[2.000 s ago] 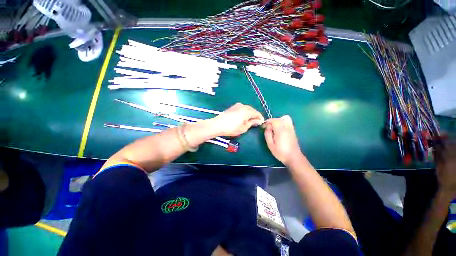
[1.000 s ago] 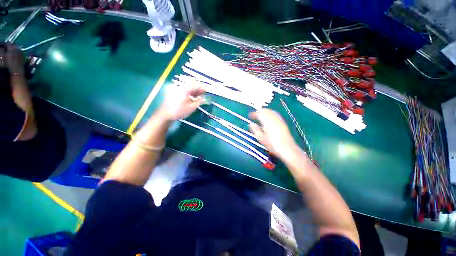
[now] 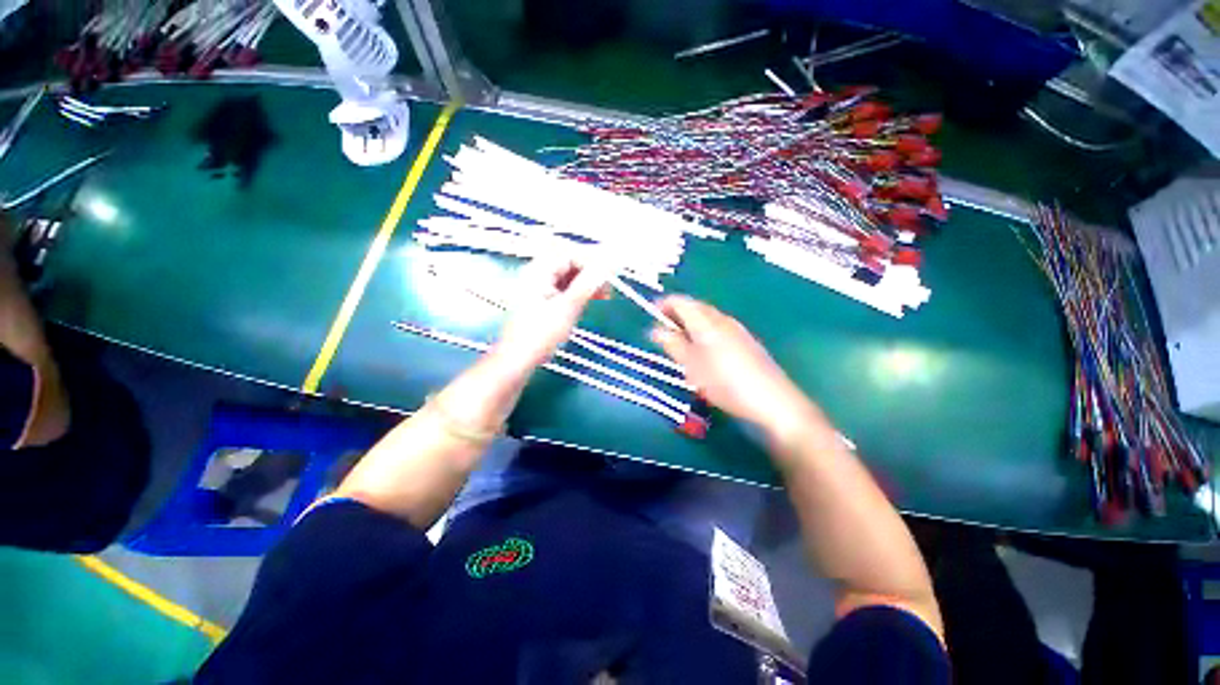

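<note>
My left hand is bent over the near edge of the left pile of white sleeves, with its fingertips at one end of a white sleeve. My right hand holds the other end of this sleeve, which slants between the hands. Sleeved harnesses lie below the hands, with a red connector at their right end. My hands and wrists hide parts of them. Whether wires are inside the held sleeve cannot be told.
Unsleeved harnesses with red connectors are heaped behind a shorter sleeve pile. A second wire bundle lies far right, beside a white-grey box. A white fan and a yellow line are left. Another person's arm is at far left.
The dark wire lead that ran up from my hands no longer shows on the mat. My left hand has moved to the sleeve pile, and a white sleeve is now between my hands. The view has also shifted.
</note>
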